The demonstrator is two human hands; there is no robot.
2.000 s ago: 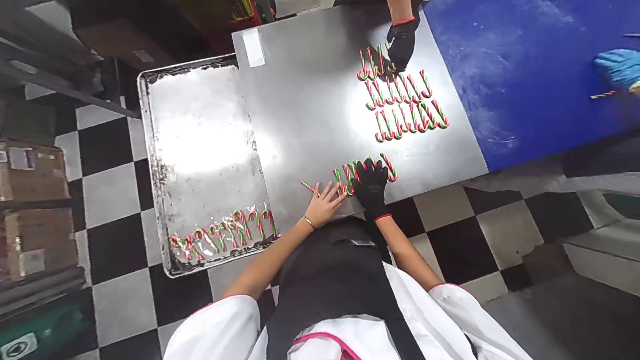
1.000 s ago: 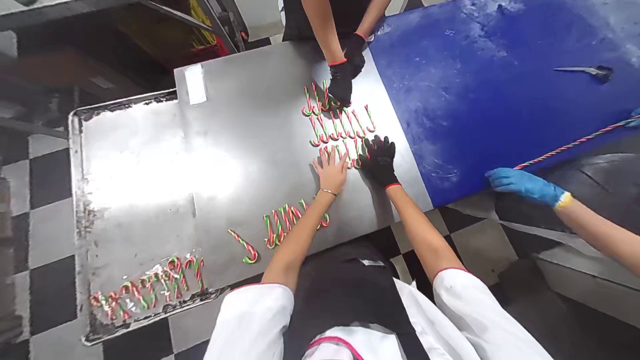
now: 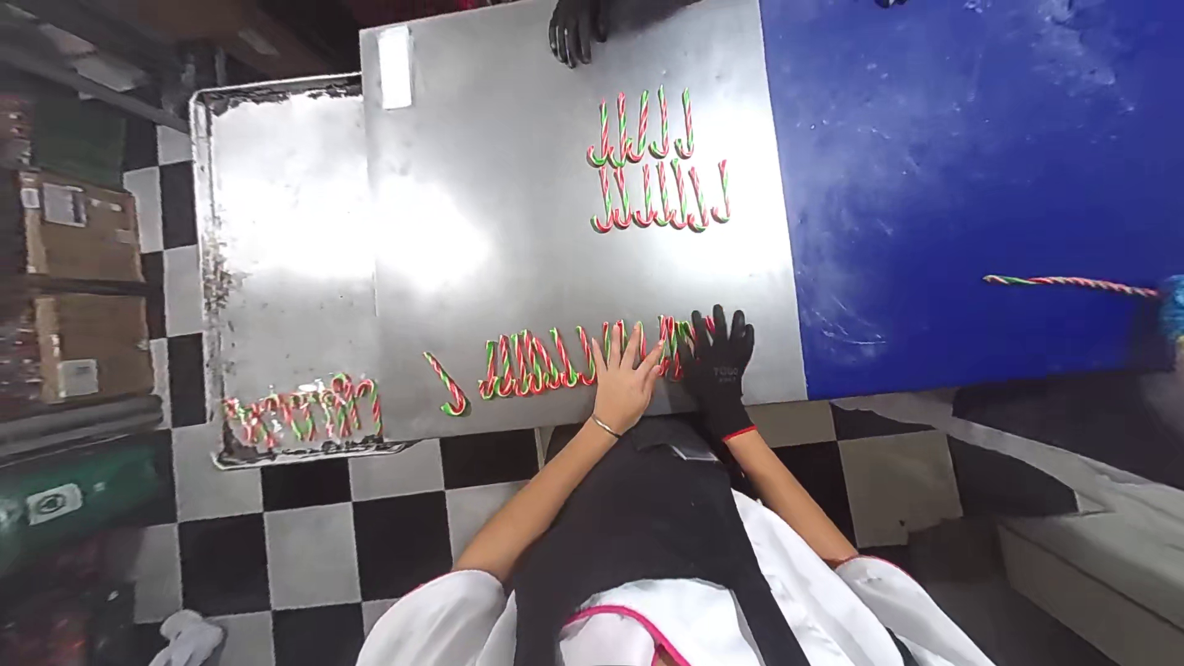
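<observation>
Bare and spread, my left hand [image 3: 629,377] rests flat over a row of small red, green and white candy canes [image 3: 525,363] near the front edge of the metal table [image 3: 499,166]. My right hand [image 3: 721,361], in a black glove, lies with fingers apart on the right end of that row; some canes are hidden beneath both hands. One candy cane [image 3: 447,384] lies apart at the row's left. Farther back are two rows of candy canes, an upper one [image 3: 642,129] and a lower one [image 3: 661,196].
At the left, a worn metal tray [image 3: 282,370] holds wrapped candy canes [image 3: 310,412]. A co-worker's black-gloved hand [image 3: 575,32] is at the back edge. On the blue surface [image 3: 943,185], a twisted candy rope [image 3: 1068,283] reaches toward a co-worker's blue glove [image 3: 1173,310].
Both my hands have come back from the rear rows to the front edge, where more canes now lie. The co-worker's black-gloved hands have withdrawn from the canes.
</observation>
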